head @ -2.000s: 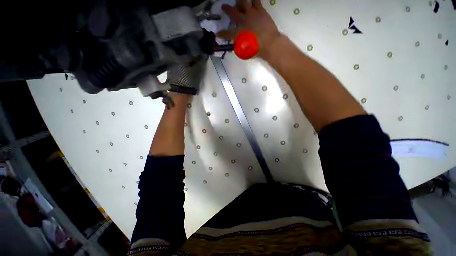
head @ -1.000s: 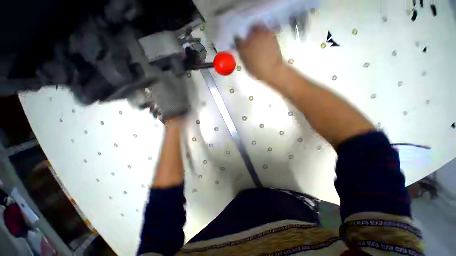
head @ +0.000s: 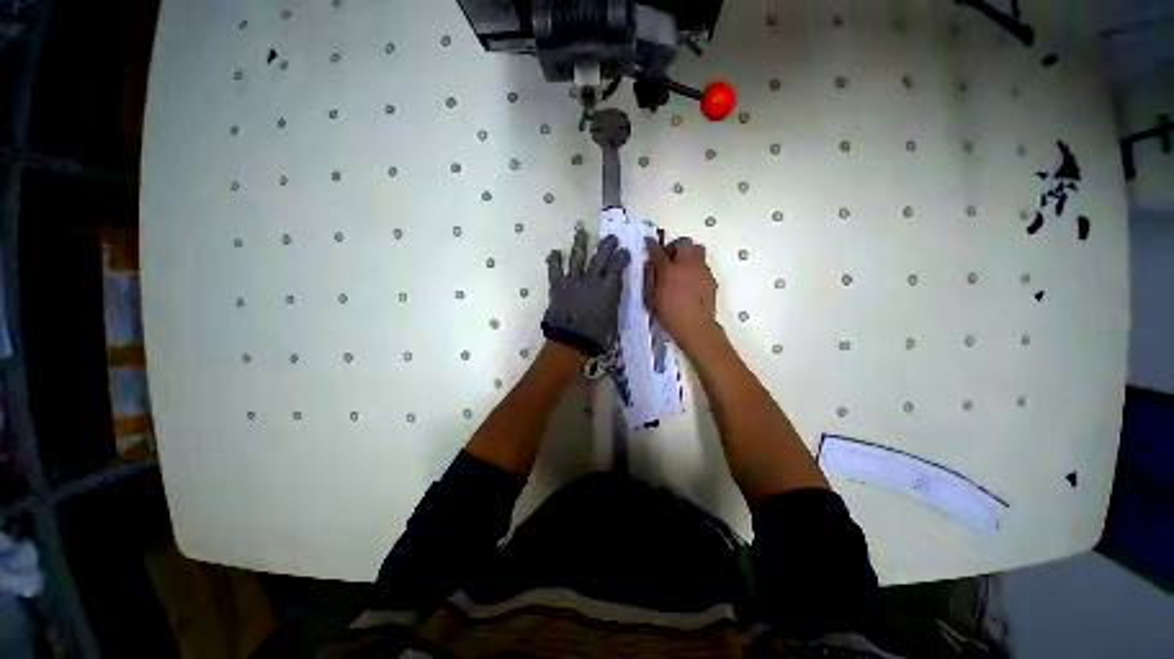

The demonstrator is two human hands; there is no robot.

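A narrow fabric stack topped with a white paper marker [head: 652, 398] lies lengthwise on the table in front of me. My left hand [head: 587, 295], in a grey mesh glove with a dark wrist strap, holds its left side, thumb side on the paper and other fingers spread. My right hand [head: 680, 281] is bare and holds its right edge with bent fingers. Shiny metal, like a clamp [head: 601, 366], shows below my left hand. The machine head [head: 586, 39] is beyond the stack, above the dark round throat plate [head: 610, 126]. The blade cannot be made out.
A red ball knob [head: 717, 101] sticks out right of the head. The silver slot strip [head: 612, 178] runs from the throat plate under the stack. A curved white-topped piece [head: 917, 483] lies front right. Black scraps [head: 1061, 188] lie far right. Shelves [head: 126, 341] stand left.
The view has shifted back and straightened. Both hands, earlier near or behind the machine head, are now together on the stack nearer to me. The stack has come away from the head.
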